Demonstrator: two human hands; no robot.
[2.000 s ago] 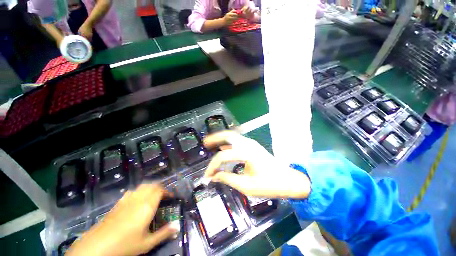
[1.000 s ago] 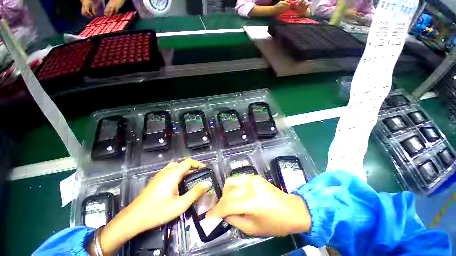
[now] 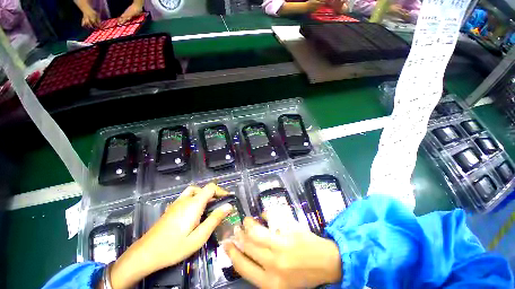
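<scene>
A clear blister tray (image 3: 186, 183) holds two rows of black handsets. My left hand (image 3: 180, 226) lies over the near row, its thumb and fingers around a handset (image 3: 230, 219) with a greenish recess. My right hand (image 3: 282, 254) is at the lower part of that handset, fingertips bent together over a white patch; whether they pinch a label is hard to tell. Two handsets right of it (image 3: 277, 204) (image 3: 327, 197) and one at the left (image 3: 107, 242) show white labels. The far row (image 3: 218, 145) shows grey recesses without white labels.
A printed label strip (image 3: 415, 96) hangs right of centre, a plain pale strip (image 3: 45, 121) at left. Another filled tray (image 3: 466, 155) lies at right. Across the line are red-piece trays (image 3: 132, 59), a dark tray stack (image 3: 356, 42), and people's hands (image 3: 131, 11).
My right hand has moved slightly down along the handset, uncovering the labelled handset beside it. My left hand stays around the same handset. The view has shifted slightly.
</scene>
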